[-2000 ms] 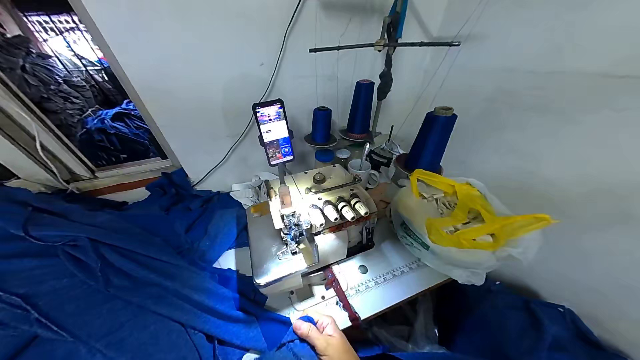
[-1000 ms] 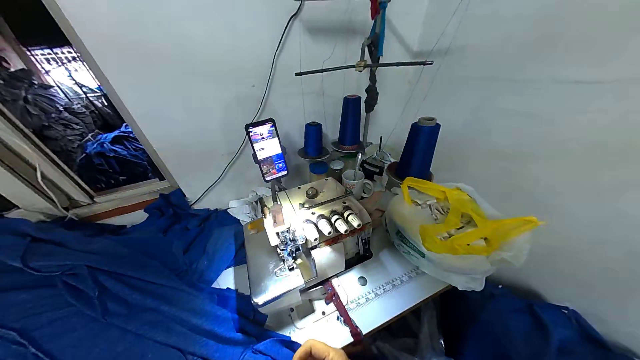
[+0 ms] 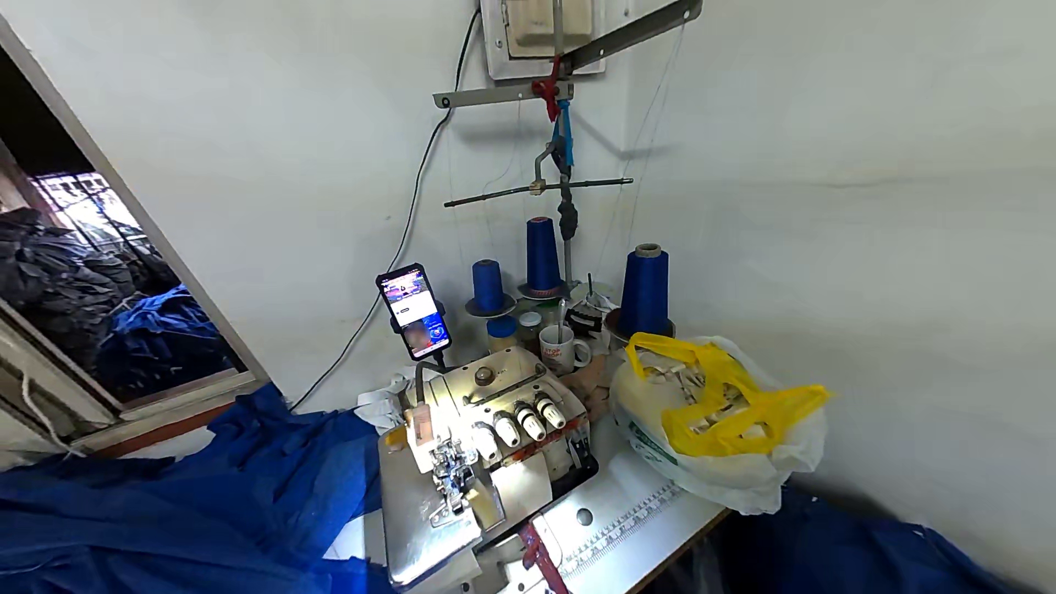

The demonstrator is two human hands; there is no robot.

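Neither of my hands shows in the head view now. A lit overlock sewing machine (image 3: 495, 412) stands on a table (image 3: 627, 528) with a printed ruler scale, its tension dials in a row at the front. Blue fabric (image 3: 206, 503) lies in a large heap to the machine's left and reaches its metal plate. Behind the machine, blue thread cones (image 3: 542, 254) stand on a thread stand (image 3: 567, 206). A phone (image 3: 414, 312) with a lit screen is mounted at the machine's back left. A dark red strip (image 3: 540, 557) lies across the table's near part.
A white plastic bag with yellow handles (image 3: 718, 421) sits at the table's right. A mug (image 3: 561, 348) and lidded jars (image 3: 502, 330) stand behind the machine. More blue fabric (image 3: 858, 549) lies low at the right. Walls close in the corner, with a doorway at the left.
A hand, at the bottom edge by the blue fabric in both earlier frames, has gone out of view. The view has tilted upward.
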